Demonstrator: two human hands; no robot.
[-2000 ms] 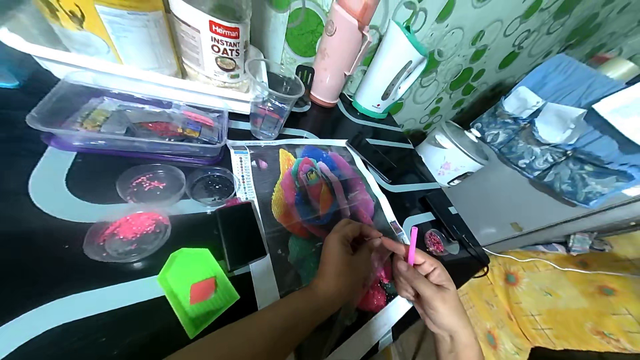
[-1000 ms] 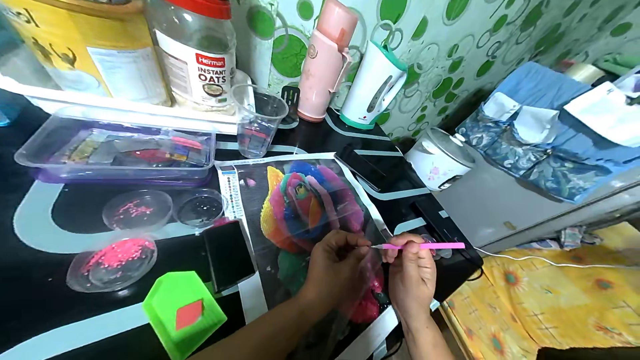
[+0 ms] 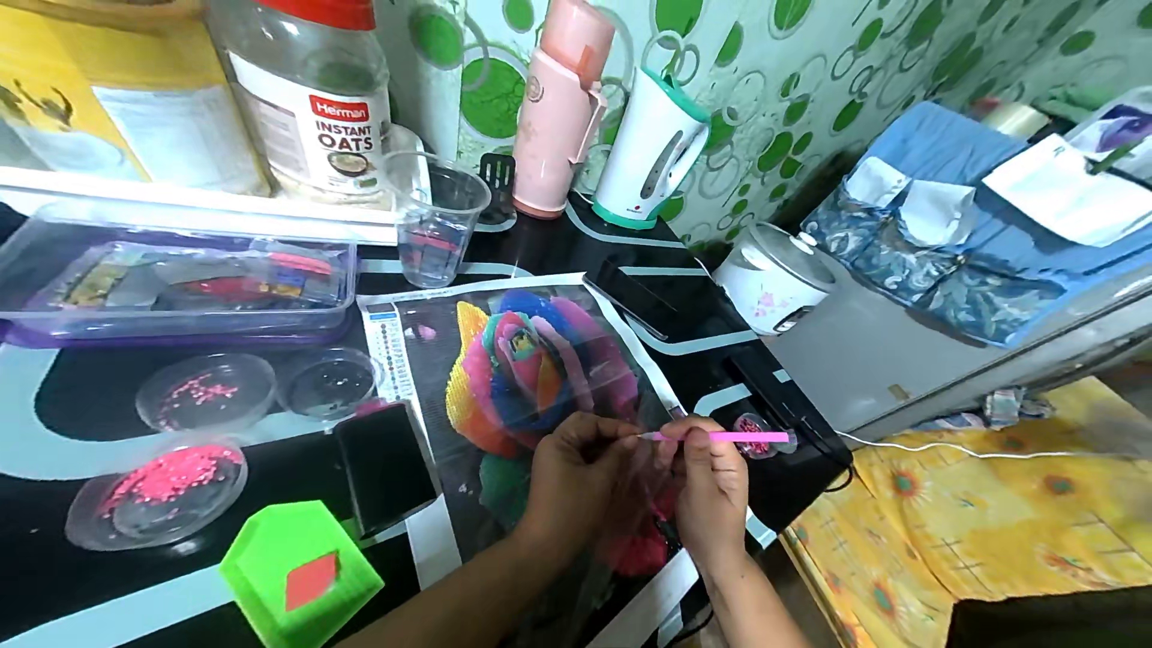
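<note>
My right hand (image 3: 711,486) grips a pink diamond painting pen (image 3: 751,437) lying level, its pale tip pointing left. Against that tip are the fingertips of my left hand (image 3: 580,472); whether they pinch something small cannot be made out. Both hands are over the lower right part of a diamond painting canvas (image 3: 531,369) with a multicoloured rose under clear film. Left of the canvas, pink beads (image 3: 175,472) lie in a clear round dish, with fewer in a second dish (image 3: 205,391). A green bead tray (image 3: 301,571) holds a red diamond-shaped piece.
Dark phones lie left of the canvas (image 3: 387,468) and behind it (image 3: 630,297). A clear cup (image 3: 436,216), a purple-based plastic box (image 3: 180,328), a pink flask (image 3: 555,126), a white kettle (image 3: 650,148) and a rice cooker (image 3: 774,279) stand behind. A small bead dish (image 3: 754,436) sits near the table's right edge.
The pen has turned in my right hand from nearly upright to level, its tip now at my left fingertips. The view has shifted slightly.
</note>
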